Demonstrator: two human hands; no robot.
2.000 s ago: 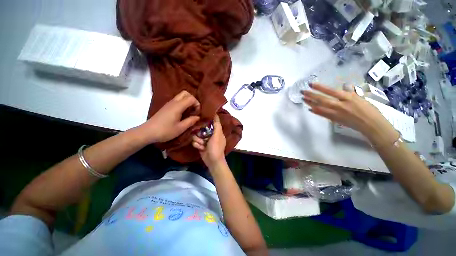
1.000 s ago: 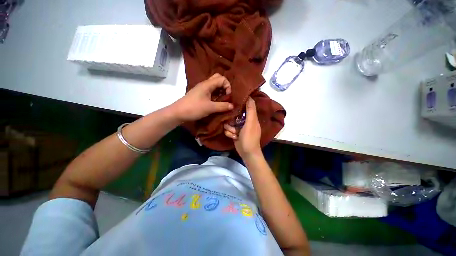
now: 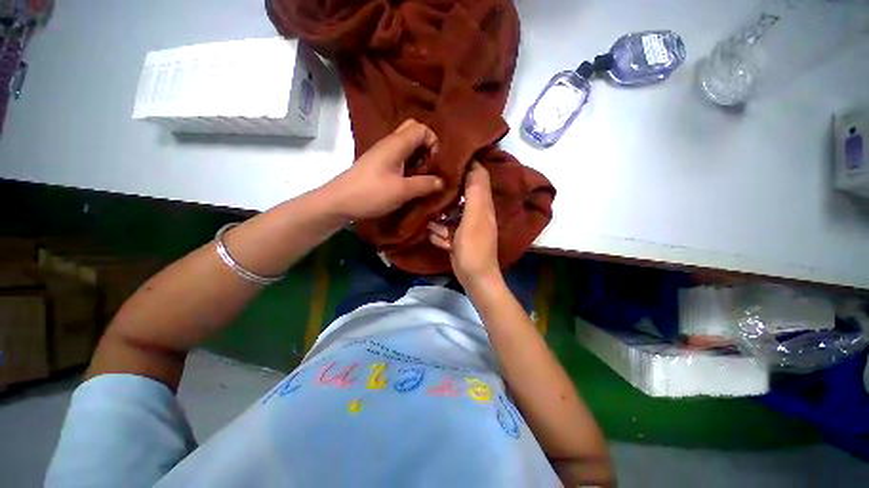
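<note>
A rust-brown cloth (image 3: pixel 424 86) lies bunched on the white table and hangs over its near edge. My left hand (image 3: pixel 393 176) pinches a fold of the cloth between thumb and fingers. My right hand (image 3: pixel 474 229) is shut on a small bottle (image 3: pixel 455 209), mostly hidden by my fingers and the cloth. Two violet-tinted bottles with black caps lie right of the cloth, cap to cap: one nearer bottle (image 3: pixel 556 108) and one farther bottle (image 3: pixel 644 57) with a white label.
A row of white cartons (image 3: pixel 221 88) stands left of the cloth. A large clear plastic bottle (image 3: pixel 732 71) lies at the upper right. A white carton (image 3: pixel 851 151) is at the right edge. White packaging (image 3: pixel 681 367) and clear plastic (image 3: pixel 796 329) are below the table's edge.
The view has swung right to left, and the other person's arm is out of it. Both hands stay at the cloth; the bottle in my right hand is now more covered.
</note>
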